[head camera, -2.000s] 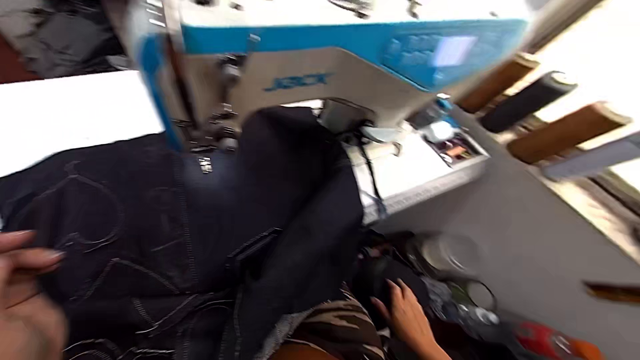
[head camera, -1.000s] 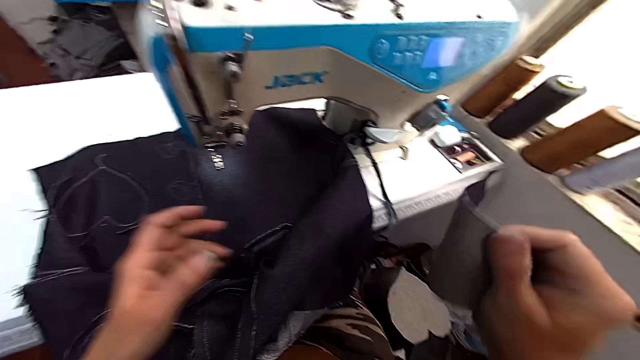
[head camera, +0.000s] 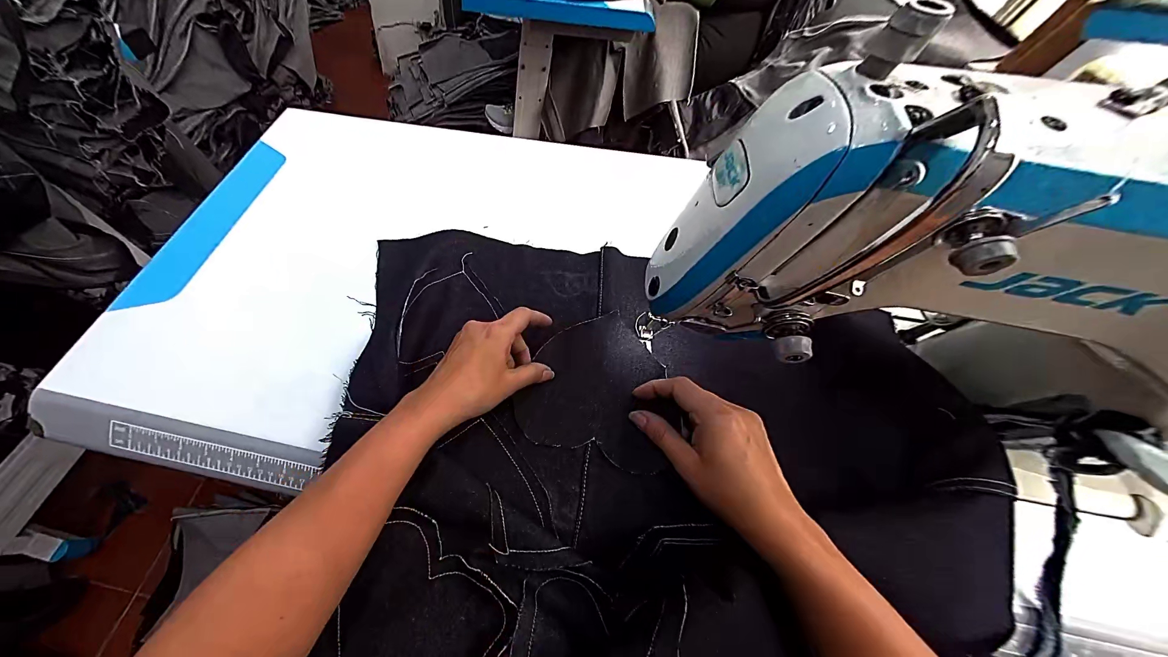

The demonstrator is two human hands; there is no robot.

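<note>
A dark fabric panel (head camera: 474,566) with light stitched lines lies across the bed of a white and blue Jack sewing machine (head camera: 912,210). On it rests a smaller dark fabric piece (head camera: 575,392) with a curved lower edge, reaching to the presser foot (head camera: 646,334). My left hand (head camera: 484,365) touches the left side of this piece, thumb and forefinger apart. At its right edge, just below the presser foot, my right hand (head camera: 703,438) has thumb and forefinger on the cloth; whether they pinch it is unclear.
The white table (head camera: 274,246) has a blue corner and a printed ruler on its front edge. Heaps of dark cloth (head camera: 82,119) lie beyond its left side, and folded fabric (head camera: 456,82) is stacked behind. A dark cord (head camera: 1058,547) hangs at the right.
The view has swung left and closer. My right hand, earlier at the right with a dark piece, is now by the presser foot. A smaller piece now lies on the large panel.
</note>
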